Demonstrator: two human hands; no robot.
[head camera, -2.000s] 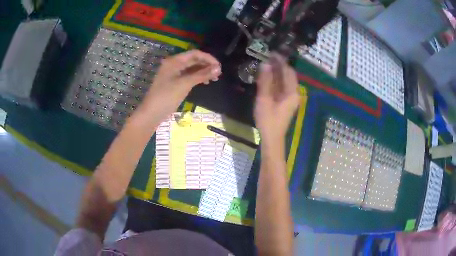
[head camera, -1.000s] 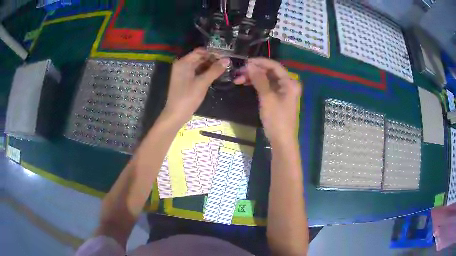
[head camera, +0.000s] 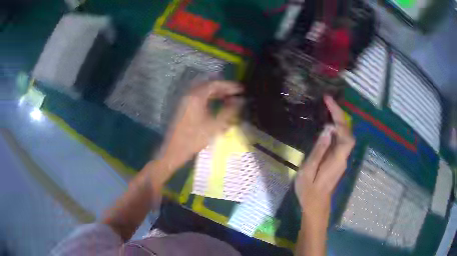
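The black test fixture (head camera: 300, 85) stands at the upper centre, blurred, with a red clamp handle (head camera: 335, 50) on top. My left hand (head camera: 203, 112) is left of the fixture, over the near edge of the left tray (head camera: 150, 80); its thumb and fingers curl together, and blur hides whether a small part is between them. My right hand (head camera: 325, 155) is in front and right of the fixture, below the red handle, fingers extended and apart, with nothing visible in it.
Label sheets (head camera: 225, 175) with a yellow strip and a black stick (head camera: 275, 156) lie before the fixture. Two pale trays (head camera: 383, 200) lie right, white trays (head camera: 416, 100) behind them. A grey-white stack (head camera: 70, 50) stands far left. A green-lit screen (head camera: 408, 4) shows at the top right.
The view has tilted and shifted. My hands, close together at the fixture a second ago, have moved apart, left hand towards the left tray. The red handle now shows on the fixture.
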